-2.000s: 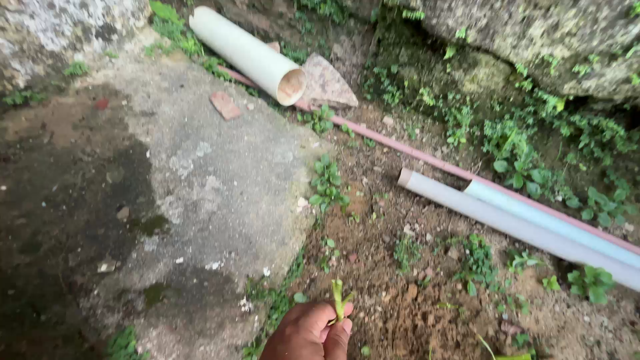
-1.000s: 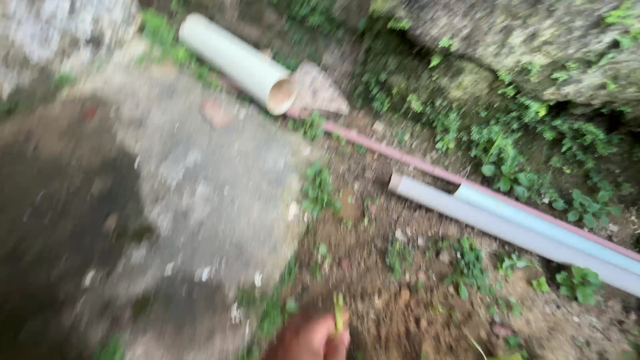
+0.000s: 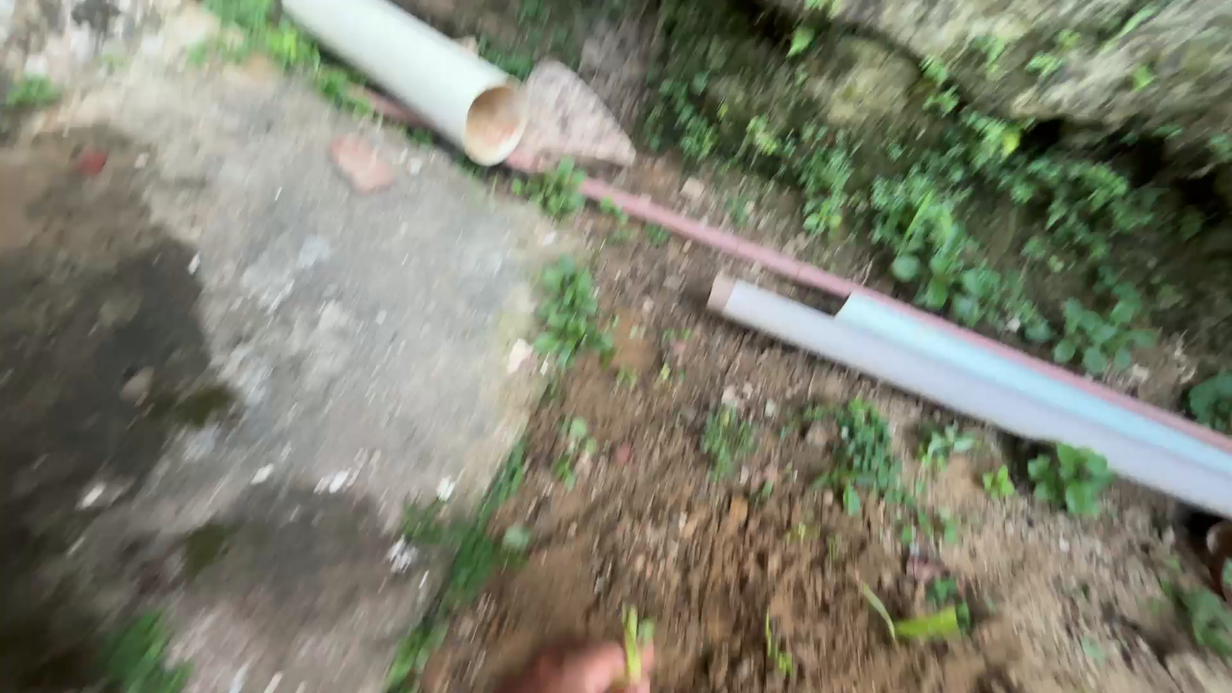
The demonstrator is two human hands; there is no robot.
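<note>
At the bottom edge, my left hand is blurred and partly cut off by the frame. Its thumb and fingertips pinch a short green plant stem, which points up over brown soil. A cut piece of green stem or leaf lies on the soil to the right of the hand. Small green weeds grow farther up the soil. My right hand is out of view.
A concrete slab spans the left. A wide cream pipe lies by a flat stone. A thin pink pipe, a grey pipe and a pale blue pipe run rightward below a mossy rock.
My left hand, with the green stem in it, has moved lower in the view and is now mostly cut off by the bottom edge.
</note>
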